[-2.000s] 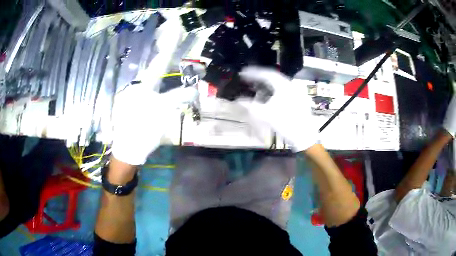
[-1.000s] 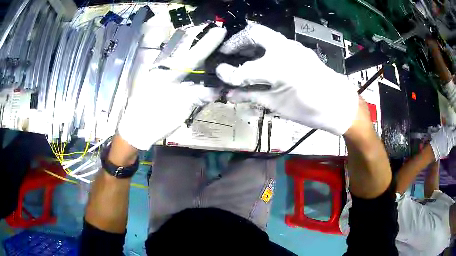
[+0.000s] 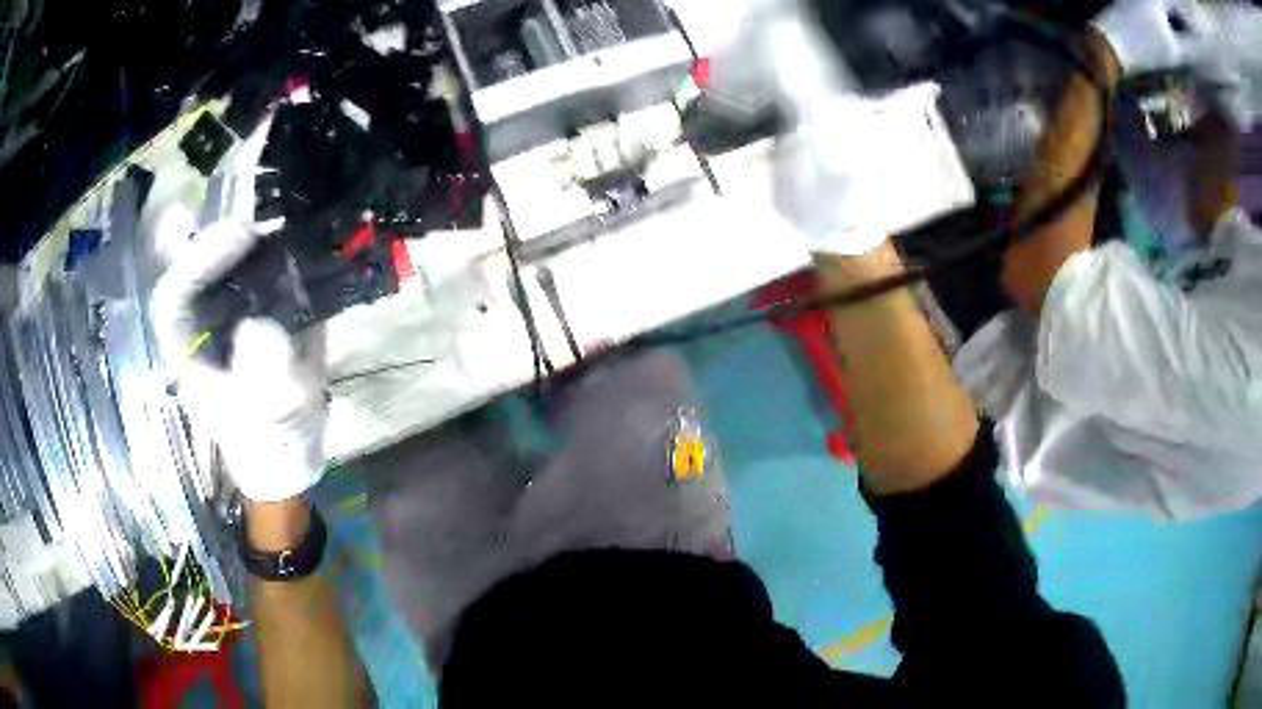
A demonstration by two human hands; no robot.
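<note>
My left hand (image 3: 256, 395), in a white glove, is at the left of the bench. Its fingers curl around a black plastic part (image 3: 263, 294), with a short yellow wire beside the hand. Its grip is partly hidden by blur. My right hand (image 3: 830, 173), also white-gloved, is stretched out to the right over the bench and heavily blurred. Its fingers and anything in them cannot be made out. Silver profiles (image 3: 69, 360) lie in a heap left of my left hand.
Black parts (image 3: 367, 159) are piled mid-bench. A pale grey parts box (image 3: 588, 90) stands right of them. A thick black cord (image 3: 775, 312) crosses the bench's front edge towards the right. Yellow and white wires (image 3: 180, 616) hang at lower left. Another person's arm (image 3: 1059, 180) is at the right.
The view has swung right. My hands have parted: the right has moved from the black part at the middle to the far right, while the left stays by the profiles.
</note>
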